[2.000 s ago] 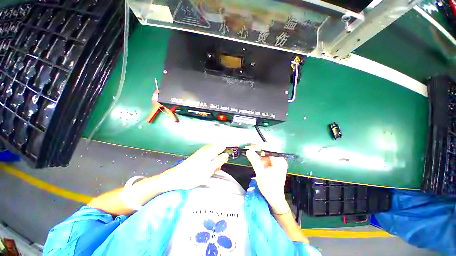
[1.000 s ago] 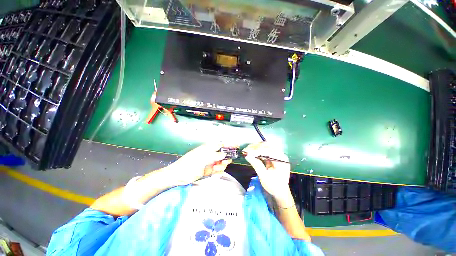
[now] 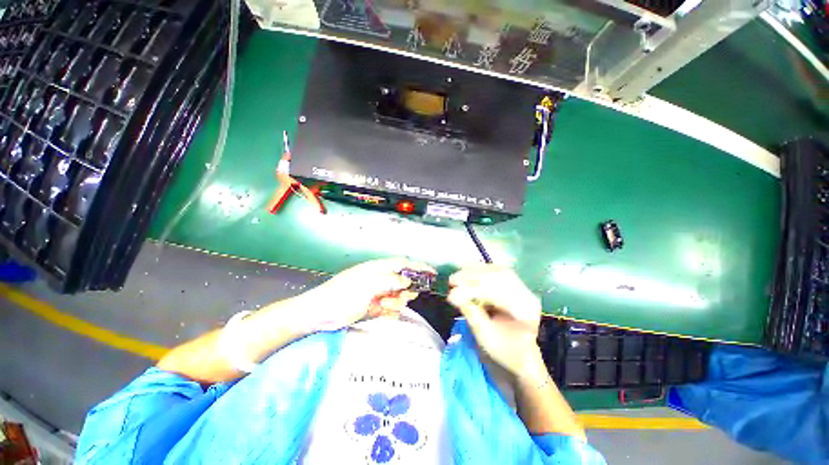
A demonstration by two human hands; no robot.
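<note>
A small dark electronic module point(image 3: 419, 280) is held in the fingers of my left hand point(image 3: 371, 286), at the bench's front edge. My right hand point(image 3: 495, 304) is just right of the module with its fingers bent together. A thin dark tool tip shows faintly between its fingers and the module; the rest of it is hidden. A second dark module point(image 3: 611, 236) with a tan centre lies alone on the green bench to the right. The black box-shaped machine point(image 3: 414, 150) stands behind my hands, with a tan block point(image 3: 424, 102) in its top recess.
Red-handled cutters point(image 3: 295, 189) lie left of the machine. Black trays are stacked at the left point(image 3: 91, 136) and right point(image 3: 802, 245). Another black tray point(image 3: 618, 356) is below the bench edge. A clear guard point(image 3: 454, 36) hangs above. A blue sleeve point(image 3: 764, 390) is at lower right.
My right hand has turned, and the dark stick that stood out to its right no longer shows there. My left hand still holds the module. The view has shifted slightly.
</note>
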